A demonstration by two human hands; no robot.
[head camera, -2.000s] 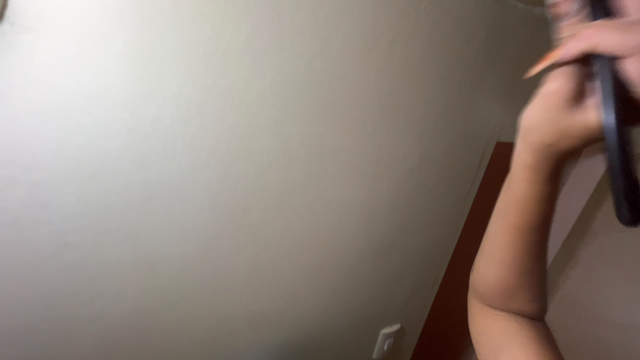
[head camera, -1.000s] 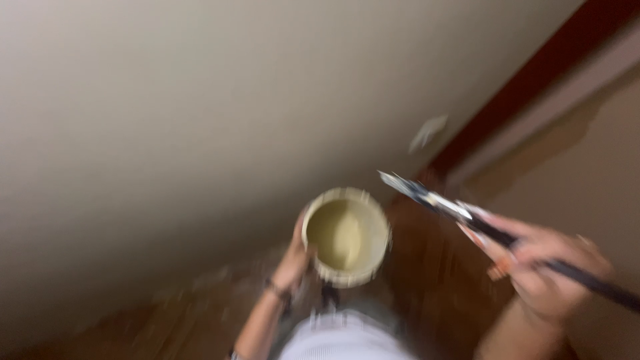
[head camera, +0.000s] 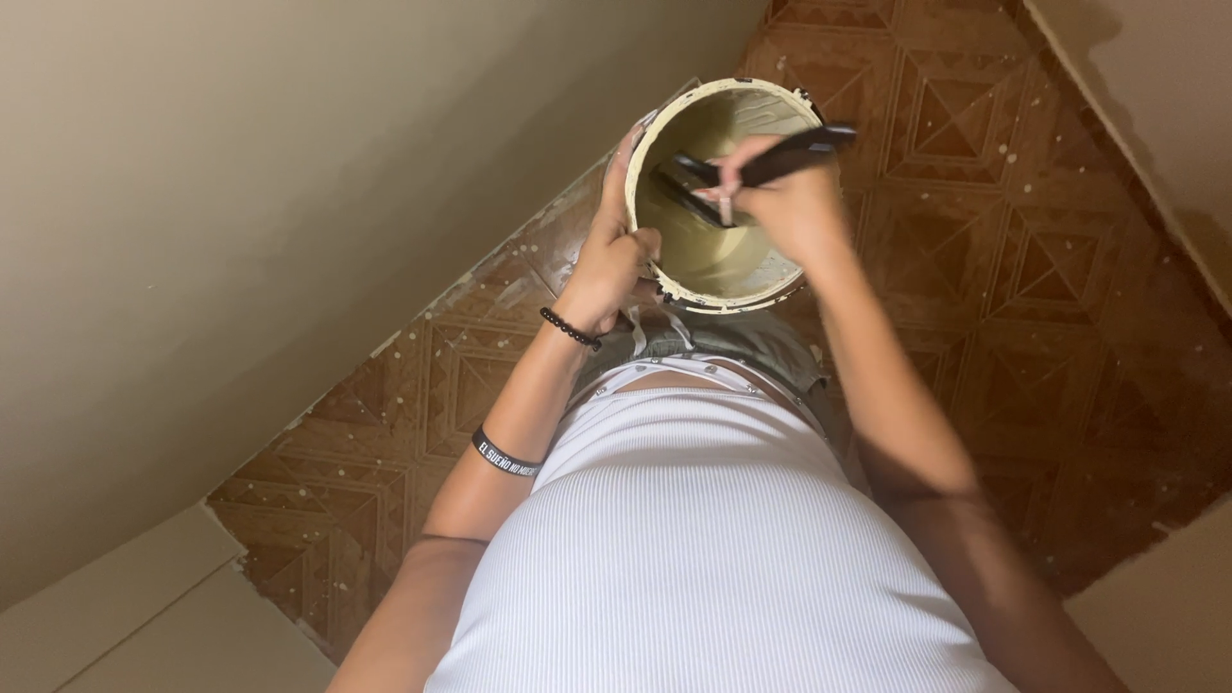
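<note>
My left hand [head camera: 616,250] grips the rim and side of a round paint bucket [head camera: 638,183], whose rim is coated in dried cream paint. Pale yellow paint [head camera: 707,252] lies in the bottom of the bucket. My right hand [head camera: 784,197] is closed on the black handle [head camera: 794,154] of a painting tool, over the bucket's opening. The tool's dark lower part reaches into the bucket; its working end is blurred, and I cannot tell whether it touches the paint.
A plain wall [head camera: 289,192] runs along the left, meeting a brown patterned tile floor [head camera: 953,115] dotted with paint drops. Another wall [head camera: 1155,87] stands at the right. Light panels or tiles [head camera: 144,616] are at the lower left.
The view has swung down from the wall. One second ago the tool was to the right of the bucket; now my right hand has brought it over and into the bucket.
</note>
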